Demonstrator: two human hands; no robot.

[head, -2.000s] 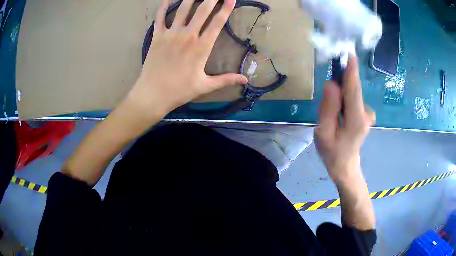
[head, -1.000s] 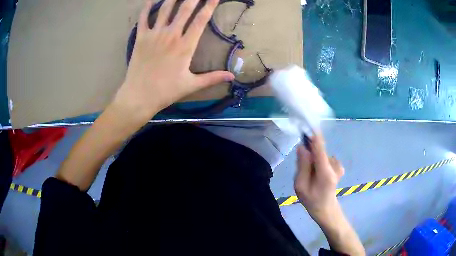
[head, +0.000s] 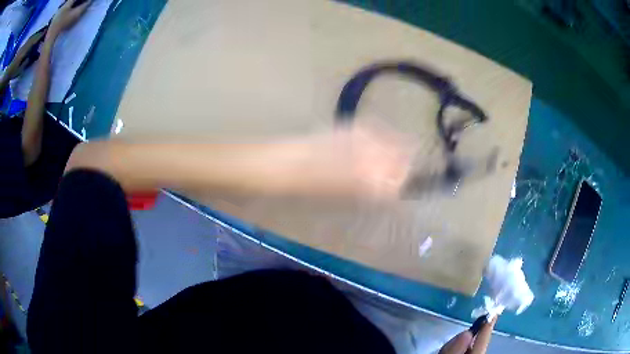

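The black headphone headband (head: 397, 68) lies curved on the cardboard sheet (head: 228, 83), with an ear-cup yoke (head: 447, 117) at its right end. My left hand (head: 380, 162) is strongly blurred at the lower part of the headband; its fingers and whether it grips the frame cannot be made out. My right hand (head: 473, 340), cut off by the bottom edge, holds the dark handle of the white cloth-wrapped hammer (head: 510, 283) beside the cardboard's lower right corner.
A smartphone (head: 576, 231) lies on the green bench (head: 546, 145) at the right, with a thin dark stick (head: 620, 301) near it. A small white piece (head: 425, 245) lies on the cardboard. Another person's hand (head: 65, 17) and arm show at the upper left.
The view has turned and shifted. My left hand no longer lies spread over the headband, which is now farther up the cardboard. The hammer has moved away from the yoke to the bench's front edge.
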